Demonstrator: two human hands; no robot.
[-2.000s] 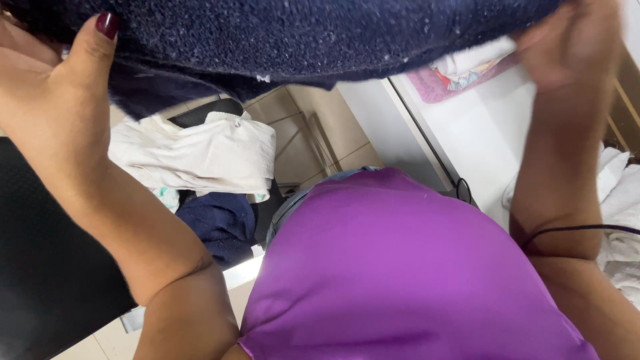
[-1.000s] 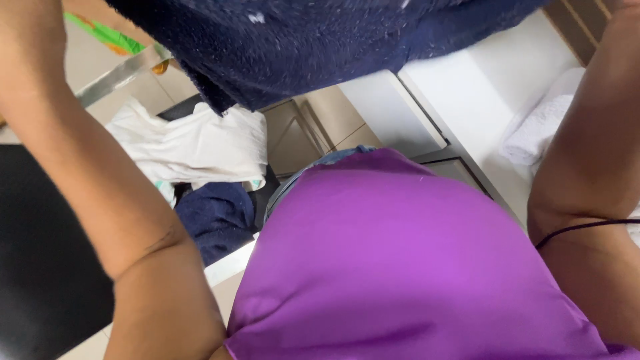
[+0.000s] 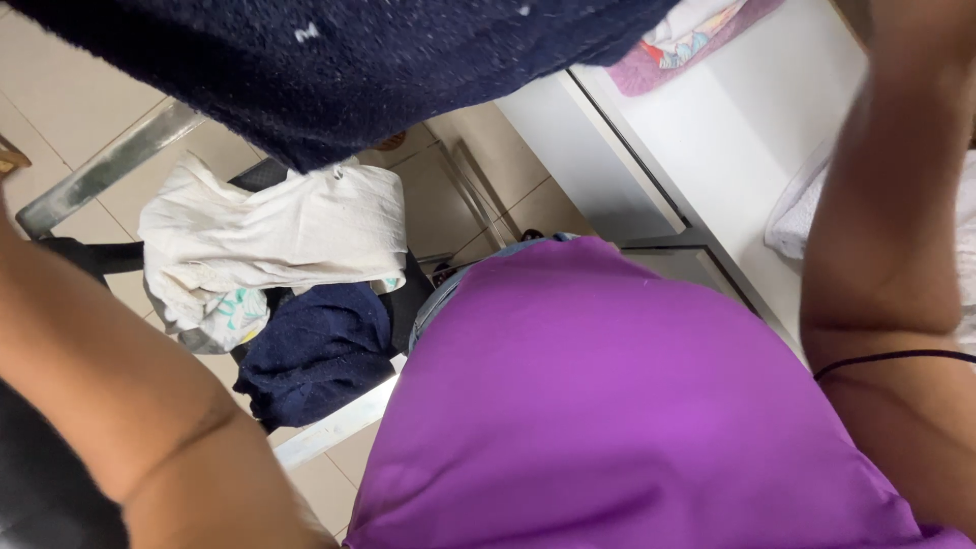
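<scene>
A dark navy towel, flecked with bits of lint, spreads across the top of the view, its lower edge hanging down. Both my forearms reach up past the frame on either side of it, so my left hand and my right hand are out of sight and their hold on the towel is hidden. Below the towel, a cream-white cloth lies on a dark chair seat. Beside it on that seat is a crumpled navy cloth, with a white cloth with a green print partly under the cream one.
At the right is a white countertop over drawers. A folded pink cloth lies at its far edge, and a white towel sits near my right forearm. A metal chair frame crosses the tiled floor at the left.
Two seconds ago both my hands showed at the navy towel's upper sides; now they are beyond the frame. The towel's hanging edge lies in a different position, and the view has shifted.
</scene>
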